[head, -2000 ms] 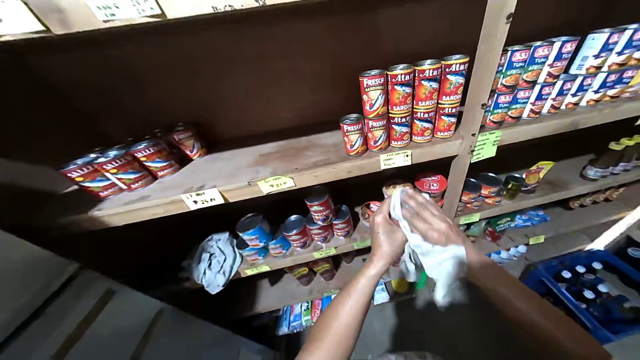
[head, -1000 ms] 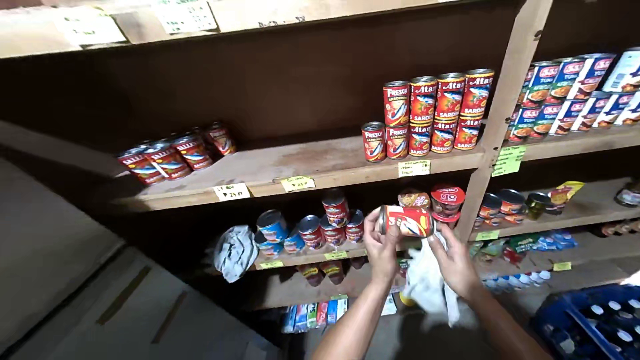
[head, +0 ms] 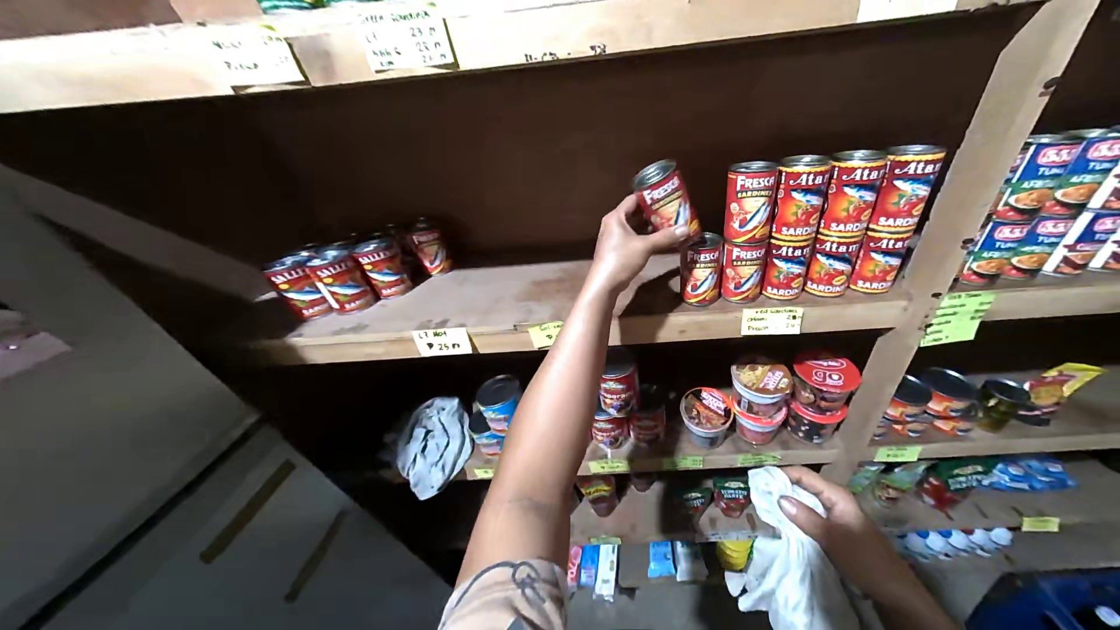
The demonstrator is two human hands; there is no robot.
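My left hand is closed around a red sardine can, slightly tilted, just above a lone can at the left end of the upright sardine cans. To its right, red sardine cans stand stacked two high on the wooden shelf. A white cloth hangs from my right hand, lower down, in front of the lower shelves. Farther left on the same shelf is a group of other red sardine cans.
Noodle cups and more cans stand on the shelf below, beside a crumpled grey cloth. A wooden upright divides off the tuna cans. A blue crate is at the lower right.
A second ago both hands were together at a can, with the cloth below it. Now my left hand has lifted the can up to the stacks, and my right hand is apart, lower, with the cloth.
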